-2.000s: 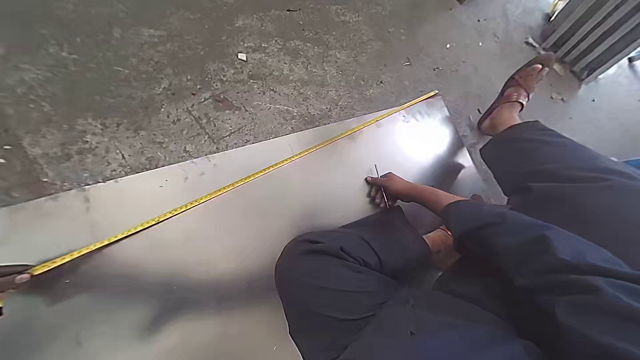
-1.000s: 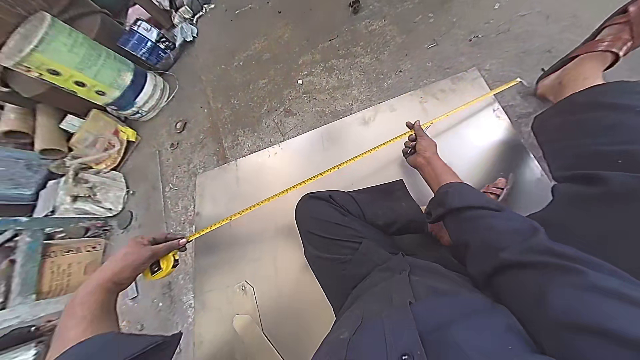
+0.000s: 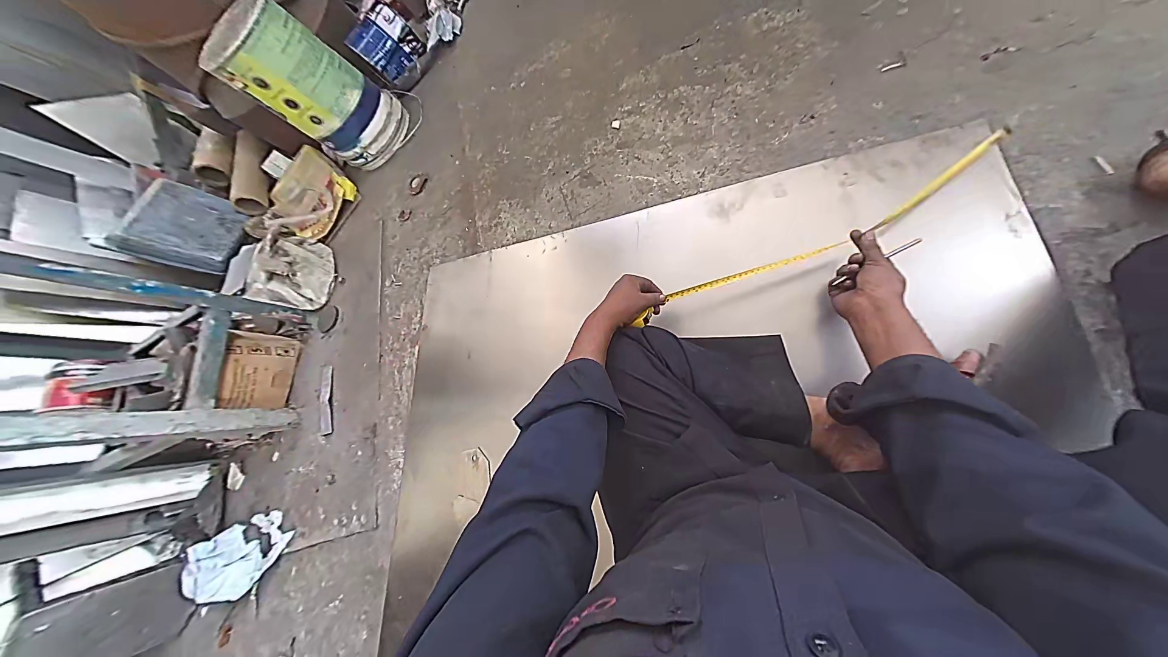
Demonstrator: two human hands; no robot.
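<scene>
A large metal sheet [image 3: 566, 246] lies on the floor beneath my crossed legs. My left hand [image 3: 632, 301] is closed round the yellow case of a tape measure [image 3: 644, 318], above my knee. The yellow blade [image 3: 766, 267] runs out from it to my right hand [image 3: 867, 274], bends there, and goes on to the sheet's far right corner. My right hand pinches the blade at thumb and finger and also holds a thin metal rod or scriber [image 3: 903, 247], which sticks out to the right.
To the left stand a green and blue bucket [image 3: 301, 78], a blue tin [image 3: 383, 46], cardboard tubes [image 3: 248, 173], a rack frame [image 3: 137, 424] and a cardboard box [image 3: 258, 370]. A crumpled cloth [image 3: 230, 558] lies on the concrete floor. Part of another person's leg [image 3: 1141, 310] shows at the right edge.
My left hand, with the tape case, has moved from the sheet's left edge in toward my knee. The blade, straight one second ago, now bends at my right hand.
</scene>
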